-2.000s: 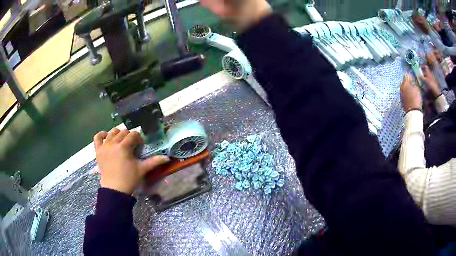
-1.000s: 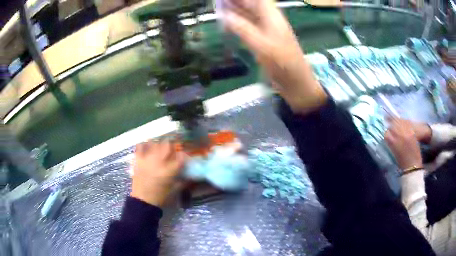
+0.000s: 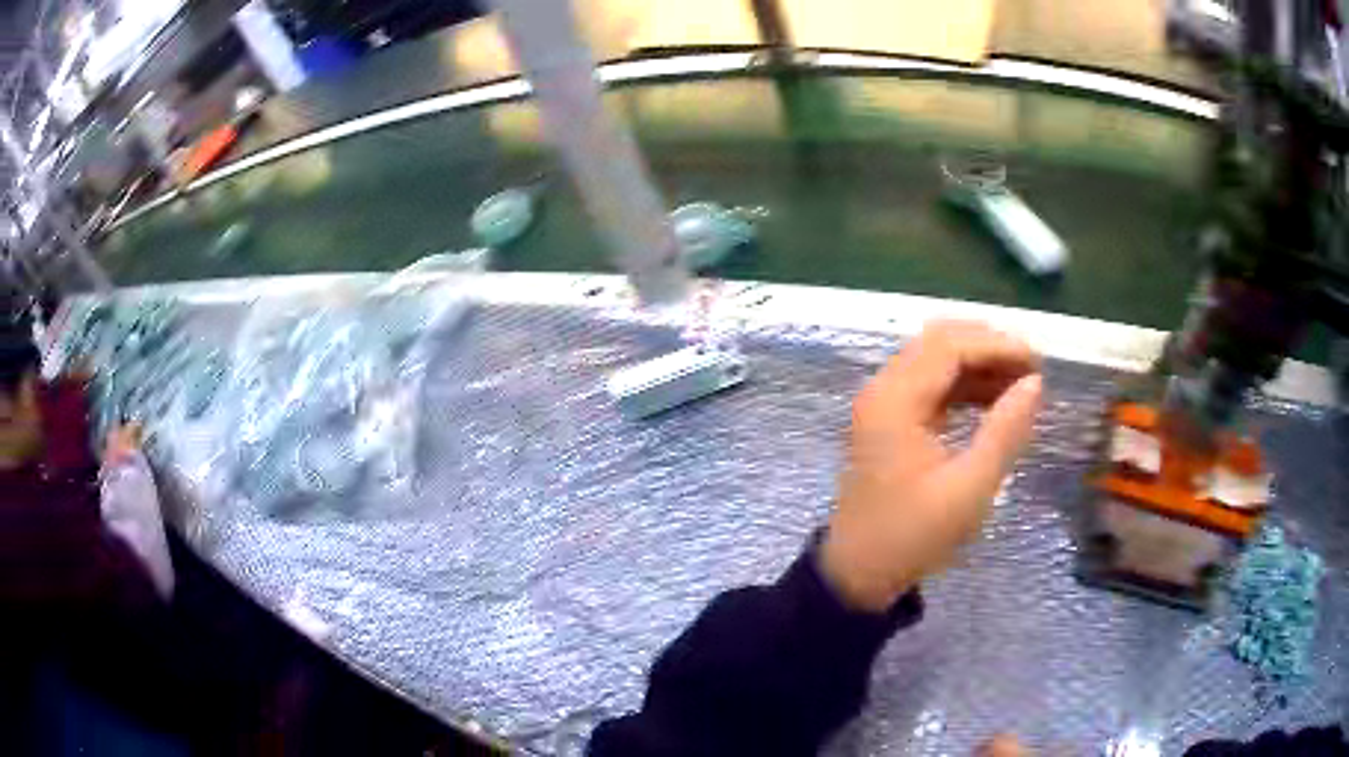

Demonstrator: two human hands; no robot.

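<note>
My left hand (image 3: 932, 459) is raised over the bench, thumb and fingers curved apart, with nothing seen in it. Only a bit of skin of my right hand (image 3: 1006, 747) shows at the bottom edge; the rest is cut off. A light-blue-white handle (image 3: 681, 380) lies on the bubble wrap, left of my left hand. The dark press (image 3: 1258, 252) stands at the right. Its orange fixture (image 3: 1179, 473) has pale pads and holds no fan head. Small light-blue pieces (image 3: 1275, 606) are heaped beside it.
A clear bag of light-blue parts (image 3: 326, 392) lies at the left. A person's dark red sleeve (image 3: 67, 510) is at the left edge. Beyond the white table edge, the green conveyor (image 3: 843, 215) carries several fan parts. A blurred pale post (image 3: 585, 141) rises behind the handle.
The view has swung left; the press and heap now appear at the right. My left hand has let go of the fan head and left the fixture. My right hand has dropped from its raised position.
</note>
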